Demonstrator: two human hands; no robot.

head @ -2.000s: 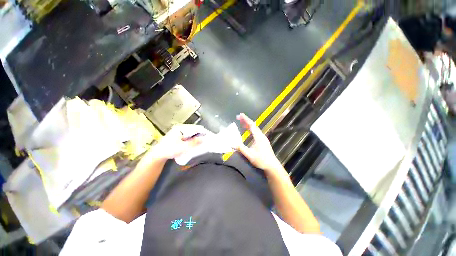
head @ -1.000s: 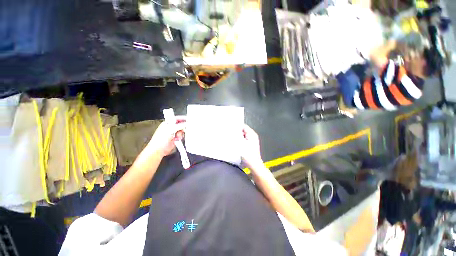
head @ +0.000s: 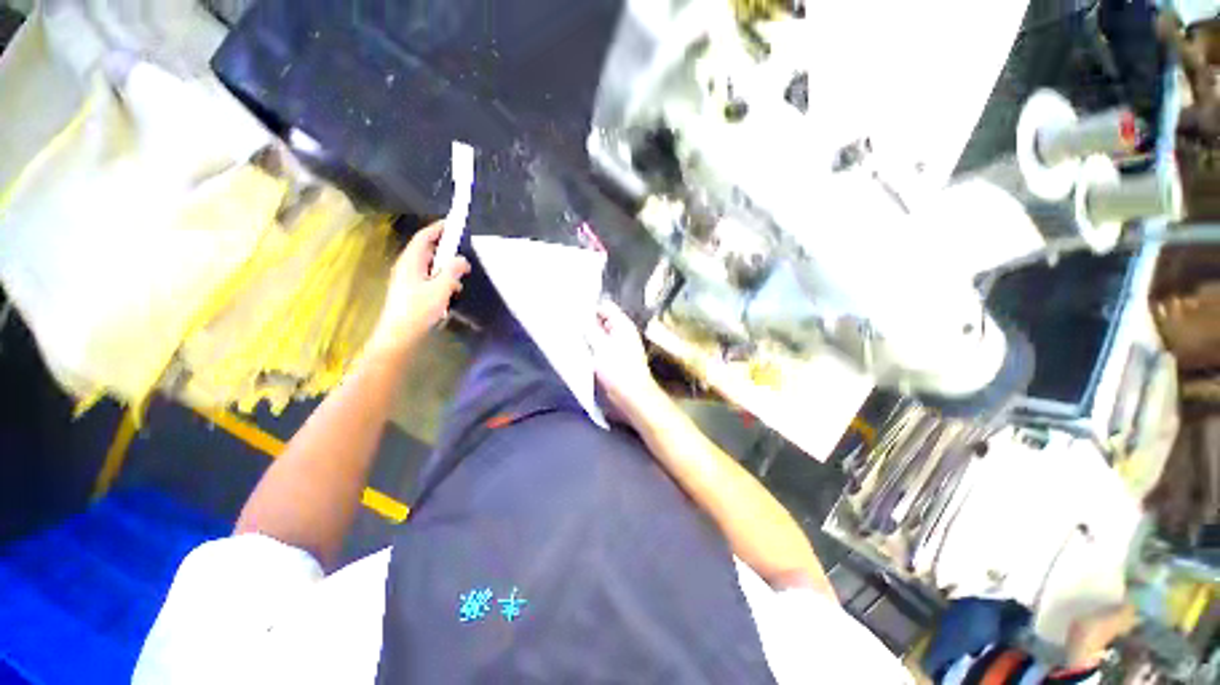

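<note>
My left hand (head: pixel 426 284) holds a narrow white strip (head: pixel 460 201) between thumb and fingers; the strip points up over the black table's front edge. My right hand (head: pixel 617 351) holds a larger white sheet (head: pixel 551 297) by its right side, above the lap. The sheet shows as a rough triangle, its lower corner hanging by the apron. The strip and the sheet are apart. A small pink-edged tool, likely the thread snips (head: pixel 591 238), lies on the table just beyond the sheet's upper right corner.
The black table (head: pixel 401 80) is ahead. A large pale sewing machine (head: pixel 856 228) stands at the right. Pale panels with yellow edging (head: pixel 201 268) are stacked at the left. White spools (head: pixel 1070 147) are at the upper right. Part of a person in striped clothing (head: pixel 1003 665) shows at lower right.
The view has turned to face the table and machine. My left hand has risen with the strip. The sheet, earlier facing the camera as a rectangle, is now angled and nearer the table.
</note>
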